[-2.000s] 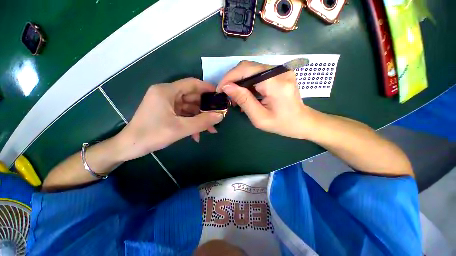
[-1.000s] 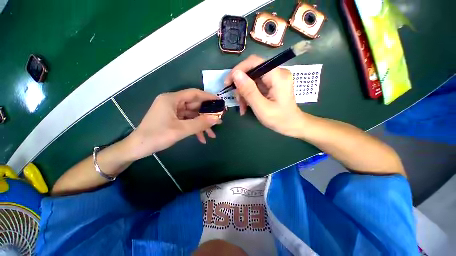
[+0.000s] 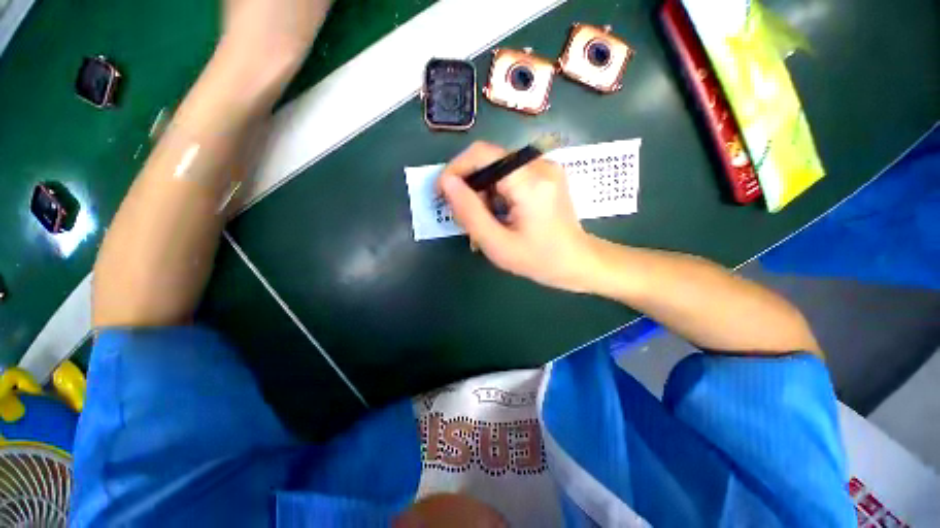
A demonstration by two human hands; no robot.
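Observation:
My right hand (image 3: 521,215) holds the dark tweezers (image 3: 510,163) like a pen over the white adhesive dot sheet (image 3: 421,196). The fingers hide the tweezer tip. Rows of small dark rings show at the sheet's right part, and a few at its left. My left arm reaches up and forward over the pale rail. My left hand (image 3: 276,12) is blurred and cut off by the top edge, so its fingers and anything in them are hidden. An open housing (image 3: 449,95), cavity up, lies beyond the sheet, beside two back-up copper housings (image 3: 519,79) (image 3: 596,57).
On the far green surface lie dark housings (image 3: 98,81) (image 3: 52,208), beyond the pale curved rail (image 3: 361,98). A dark red case (image 3: 711,103) and a yellow-green packet (image 3: 773,124) lie at the right. A small fan (image 3: 36,480) stands at lower left.
My left hand has gone from near the sheet up and forward past the rail. The housing it held is no longer visible in it. My right hand has moved slightly down, still with the tweezers.

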